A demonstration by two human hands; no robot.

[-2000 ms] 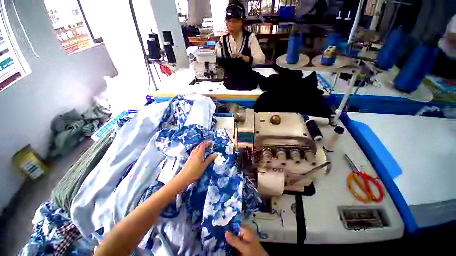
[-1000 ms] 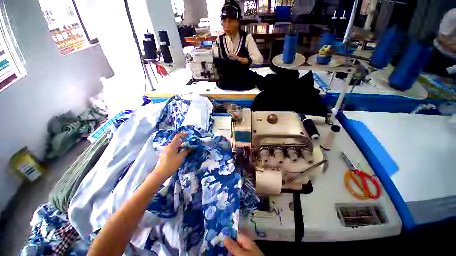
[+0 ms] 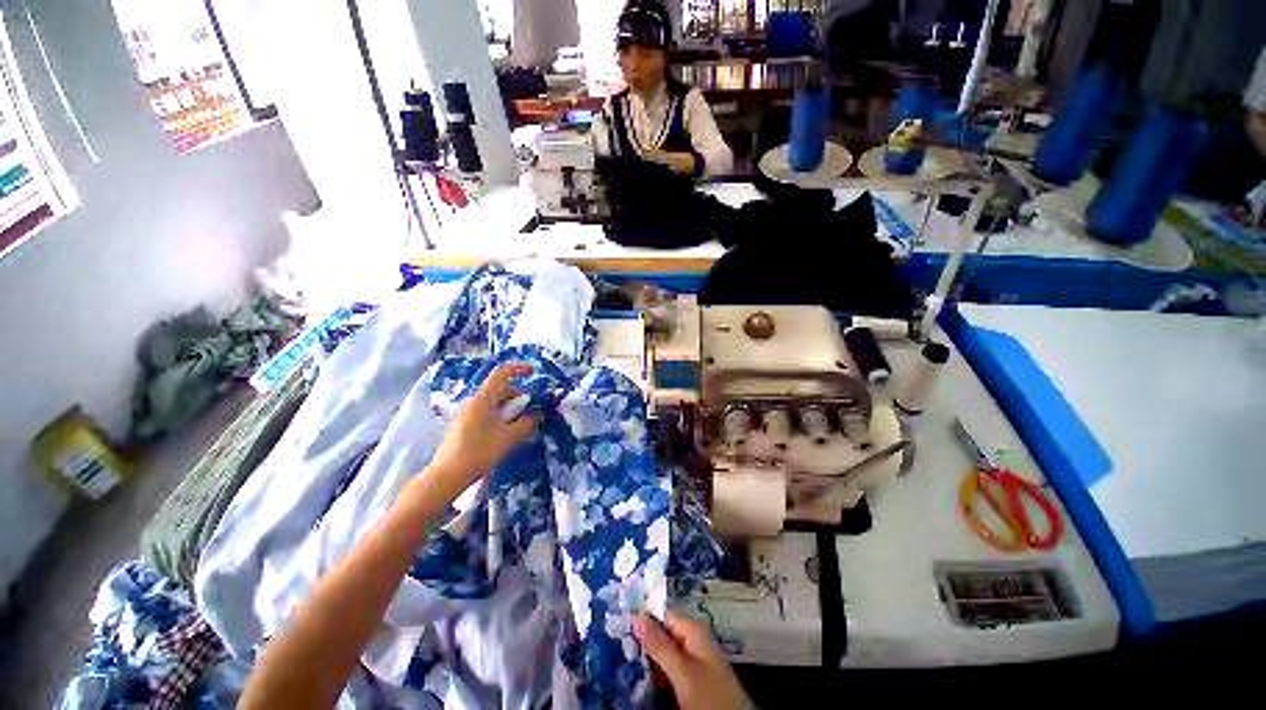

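The blue floral garment piece [image 3: 611,499] lies along the left side of the cream overlock machine [image 3: 778,368]. My left hand [image 3: 489,423] is on its upper part, fingers bent on the cloth; the fingertips hold a fold. My right hand [image 3: 687,659] is at the bottom edge of the picture, partly cut off, pinching the near right edge of the piece between thumb and fingers. The needle area is dark and partly hidden by the cloth, so I cannot tell whether the edge is under the presser foot.
A pale fabric heap [image 3: 319,472] lies left, beside a striped greenish bundle [image 3: 229,472]. Orange-red scissors [image 3: 1011,508] and a metal-coloured tray [image 3: 1007,594] are right of the machine. Black fabric [image 3: 805,257] lies behind it. A person [image 3: 664,118] sits opposite.
My left hand has moved left from beside the machine with a fold of cloth. The floral piece was rumpled a second ago and now lies flatter. My right hand has moved up slightly.
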